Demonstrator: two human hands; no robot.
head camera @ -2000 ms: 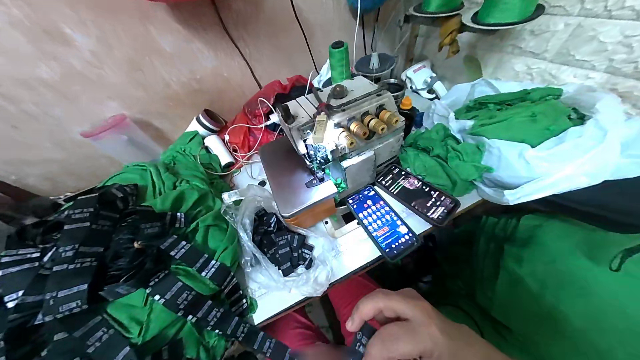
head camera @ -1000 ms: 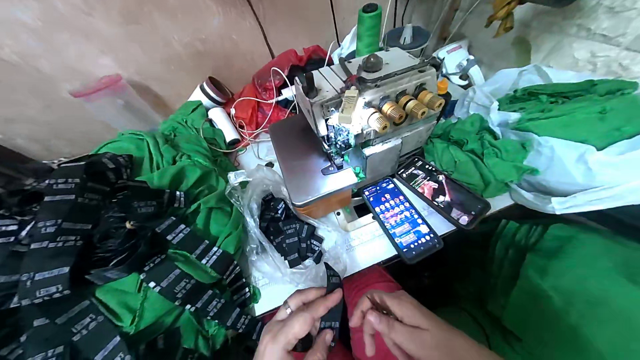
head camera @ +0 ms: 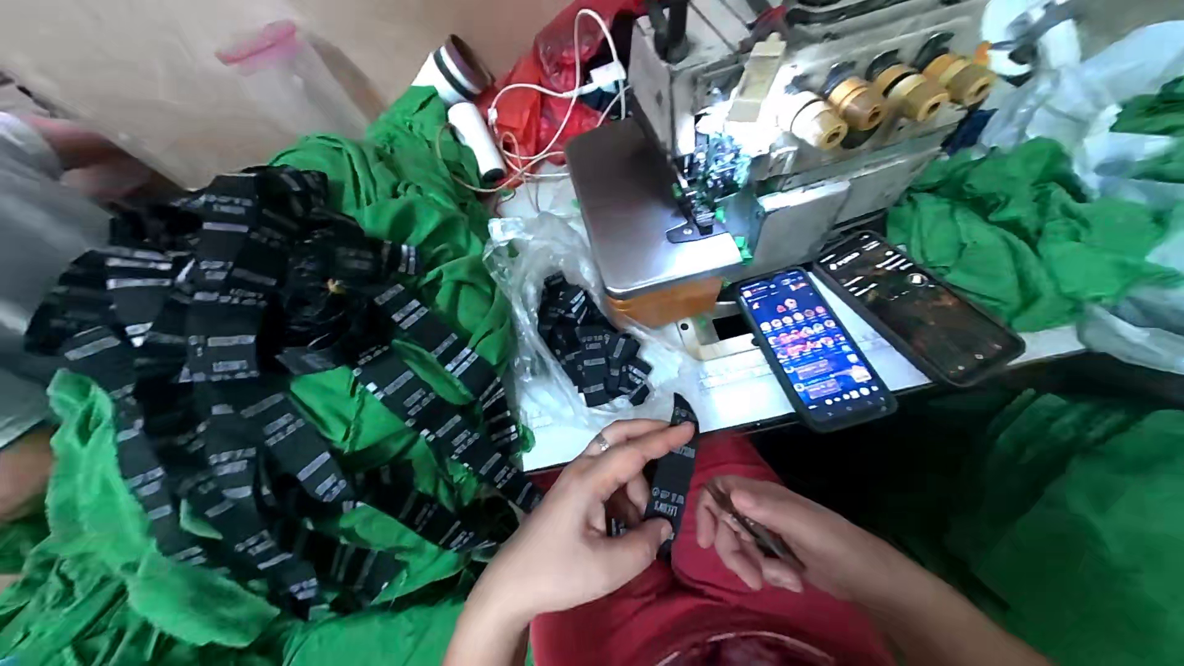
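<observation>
My left hand (head camera: 601, 509) pinches a black printed label strip (head camera: 673, 476) between thumb and fingers, above my lap. Just right of it, my right hand (head camera: 768, 532) holds a small dark metal tool (head camera: 760, 536), perhaps thread snips; its kind is not clear. A long tangle of black label ribbon (head camera: 222, 305) lies over green fabric (head camera: 407, 203) at the left. Cut black labels (head camera: 592, 347) lie in a clear plastic bag (head camera: 527, 277) on the table, beside the overlock sewing machine (head camera: 638, 203).
Two phones, one with a lit blue screen (head camera: 814, 351) and one darker (head camera: 920, 305), lie at the table's front edge. More green fabric (head camera: 1027, 231) is at the right. A white cable (head camera: 555, 92) and a red bag (head camera: 546, 111) lie behind. Another person's arm (head camera: 28, 472) shows at far left.
My left hand, hardly visible at first, has come up with the label strip in its fingers. My right hand has moved off the strip. The view has shifted closer to the table.
</observation>
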